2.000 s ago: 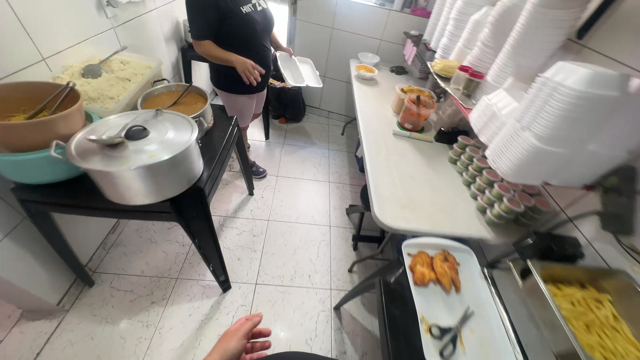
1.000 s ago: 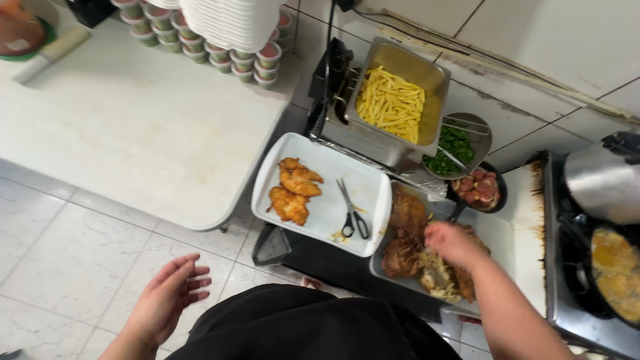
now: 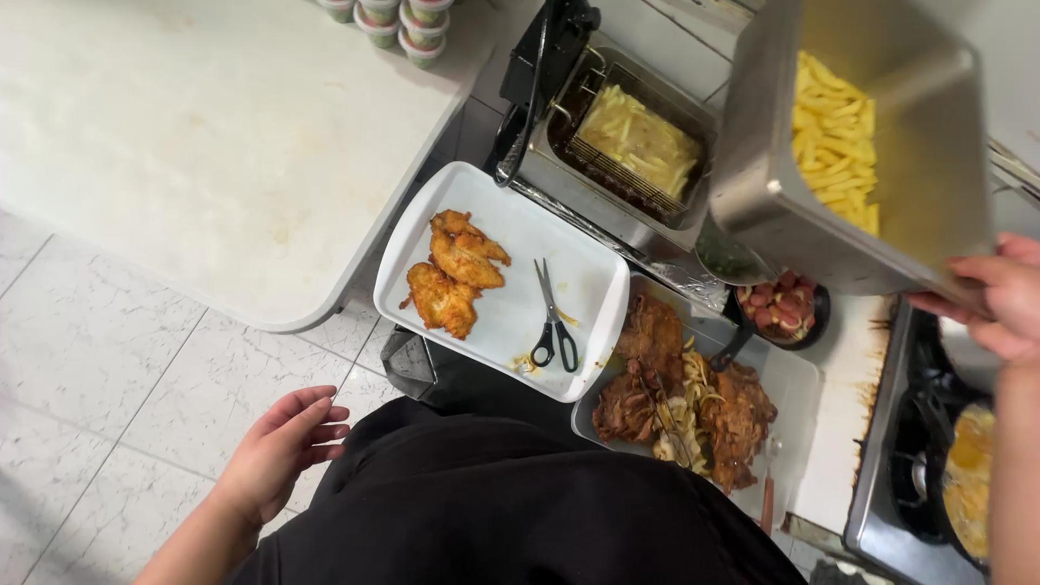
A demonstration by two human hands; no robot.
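Note:
My right hand (image 3: 995, 296) grips the rim of a deep steel pan (image 3: 861, 252), which is tilted and raised, with yellow French fries (image 3: 837, 146) inside. Left of the pan, a deep fryer (image 3: 561, 154) holds a wire basket with fries (image 3: 638, 138) in bubbling oil. My left hand (image 3: 284, 447) hangs over the floor tiles, fingers apart and holding nothing. Between the hands, a white tray (image 3: 496, 195) carries browned fried chicken pieces (image 3: 459, 272) and black-handled scissors (image 3: 556, 333). Beside it, a grey tray (image 3: 800, 390) holds cooked meat (image 3: 739, 426), onions and tongs.
A white table (image 3: 203, 146) stands at the upper left with stacked lidded cups (image 3: 422, 32). A small black pan of sliced sausage (image 3: 780, 309) and a bowl of chopped greens (image 3: 727, 252) are near the fryer. At the right is a stove (image 3: 873, 487) with a frying pan (image 3: 971, 487).
My right hand has gone from over the meat tray to the steel pan, which is now lifted off the fryer, uncovering the basket of fries. The view has moved closer to the trays.

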